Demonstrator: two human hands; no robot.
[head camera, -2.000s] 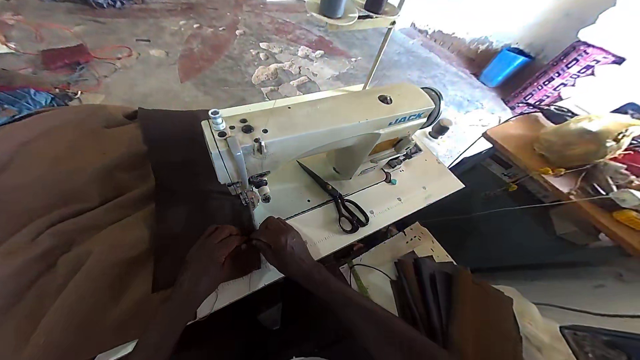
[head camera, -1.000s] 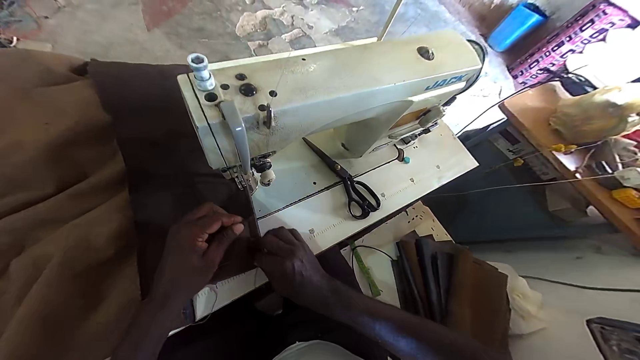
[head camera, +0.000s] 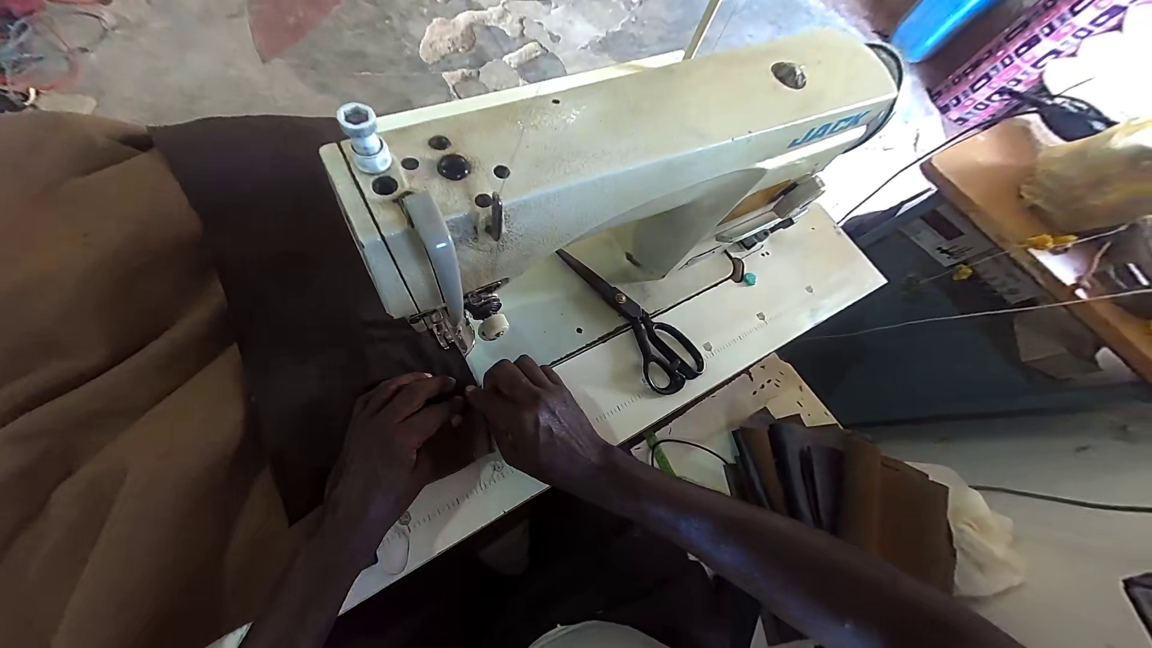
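Observation:
A cream Jack sewing machine (head camera: 612, 153) stands on its white table. Dark brown fabric (head camera: 288, 297), joined to or lying along lighter brown fabric (head camera: 117, 378), reaches under the presser foot (head camera: 454, 335). Just in front of the foot, my left hand (head camera: 396, 436) lies on the dark fabric, its fingers pinching near the edge. My right hand (head camera: 535, 418) grips that same edge close beside the left fingertips. Black-handled scissors (head camera: 634, 319) lie on the table right of the needle area, partly opened blades not evident.
Folded dark and brown cloth pieces (head camera: 837, 486) lie at the lower right, beside a white cloth or bag (head camera: 981, 540). A wooden table (head camera: 990, 171) with a yellowish plastic bag (head camera: 1093, 175) is at the right. A thin thread crosses there.
My left hand's fingers, raised a little above the fabric one second ago, are now down at its edge beside my right fingers. The view has moved closer to the machine since two seconds ago.

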